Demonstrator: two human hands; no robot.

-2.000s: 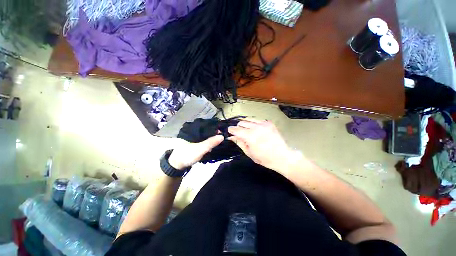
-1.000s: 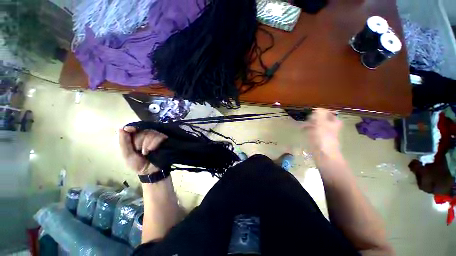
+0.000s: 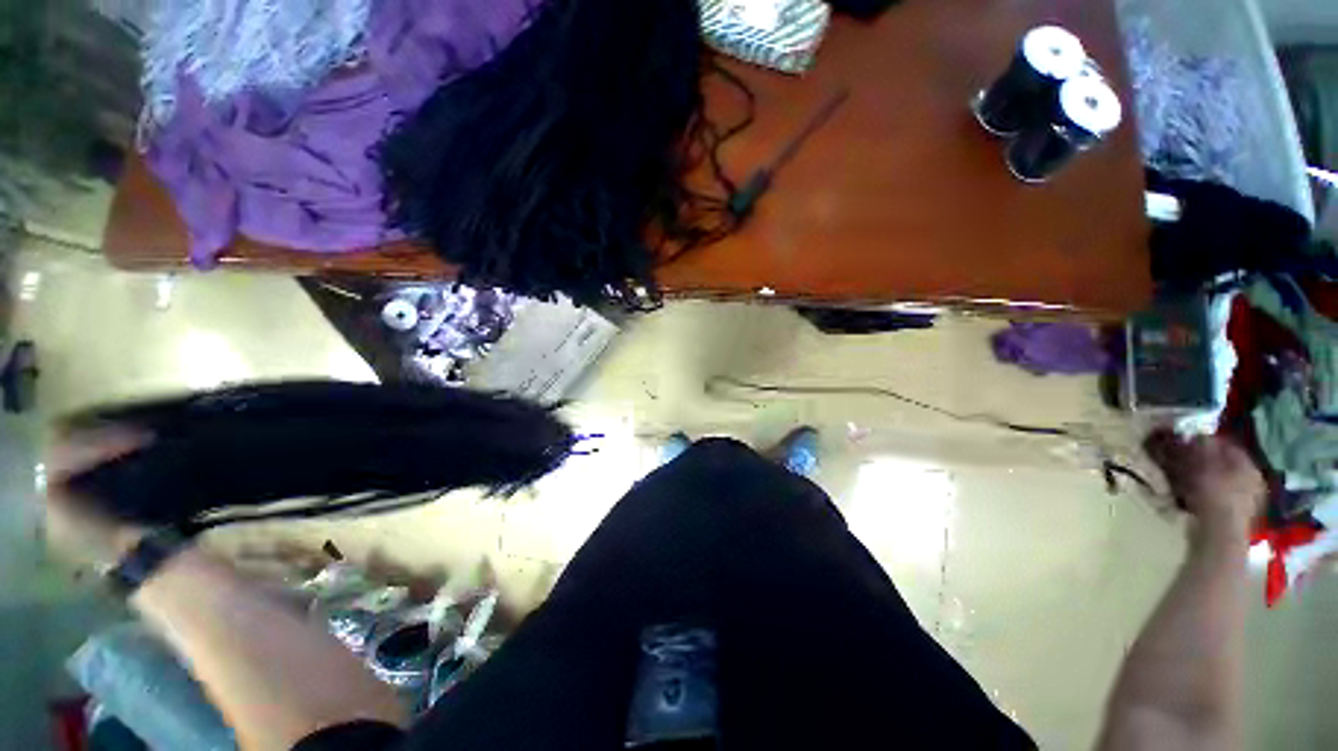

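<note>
My left hand, blurred, is at the far left and grips one end of a black cord bundle. The bundle stretches out to the right in the air, its loose ends near the middle. My right hand is far out at the right, with a thin dark cord trailing from it towards the middle. Its fingers look curled around the cord's end. A second black cord bundle lies heaped on the table over purple fabric.
The reddish-brown table bears two black spools, a slim dark tool and pale lilac-grey cords. An open box stands below its edge. Fabric scraps and a dark box lie right; wrapped rolls lie lower left.
My left hand has swung far left with the bundle, which now streams out straighter. My right hand has moved far right, and a single thin cord now trails from it.
</note>
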